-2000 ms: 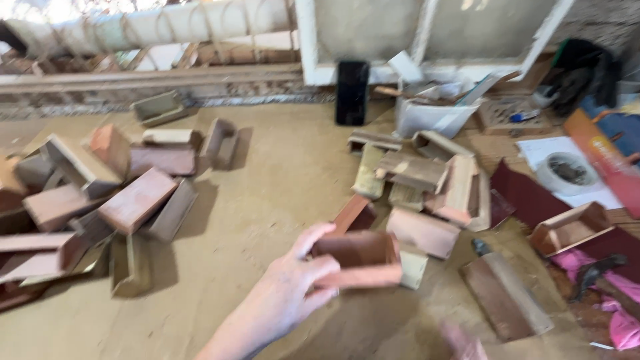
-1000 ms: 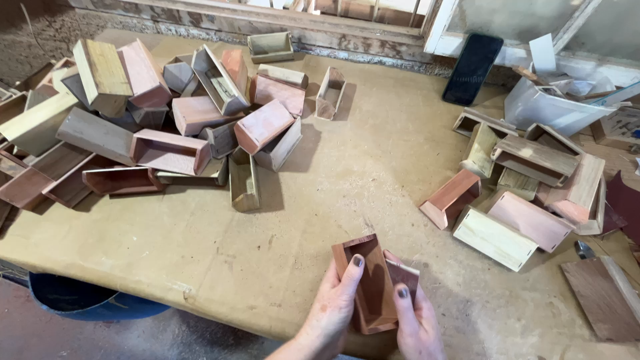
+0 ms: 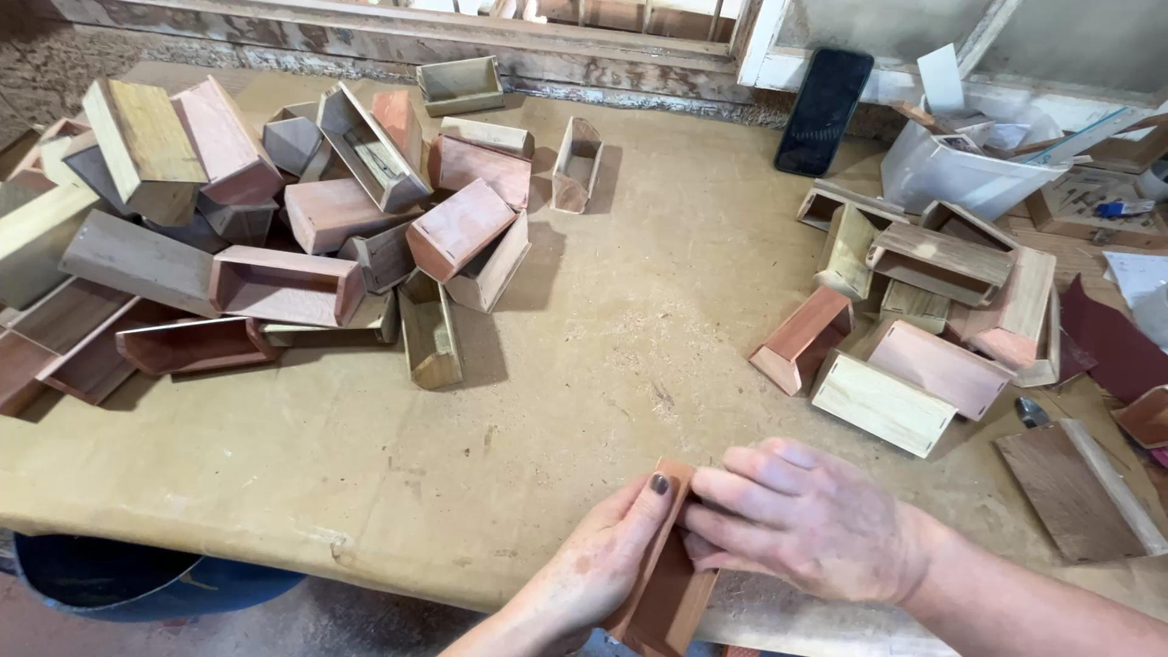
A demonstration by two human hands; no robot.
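A small reddish wooden box [image 3: 671, 593], its open side up, is tilted over the table's front edge. My left hand [image 3: 598, 566] grips its left side, thumb on the upper rim. My right hand [image 3: 794, 520] has its fingers curled at the upper right part of the box; the fingertips are partly hidden, and whether they hold a piece of sandpaper cannot be seen. Above my right hand lie a reddish box [image 3: 808, 338], a pale yellow box [image 3: 881, 401] and a pink box [image 3: 940, 365], part of a heap. A larger heap of similar boxes [image 3: 287, 283] lies at the left.
A smartphone [image 3: 824, 109] leans against the window frame. Beside it stands a white plastic tub [image 3: 958, 169] of scraps. A brown wooden piece [image 3: 1077, 488] and dark red sheets [image 3: 1113, 342] lie at the right. Below the table's left front edge is a blue tub [image 3: 137, 584].
Two seconds ago my left hand held a reddish box over the table; a second ago both hands held one at the front edge. My right hand has since turned, knuckles up, over the box's right side.
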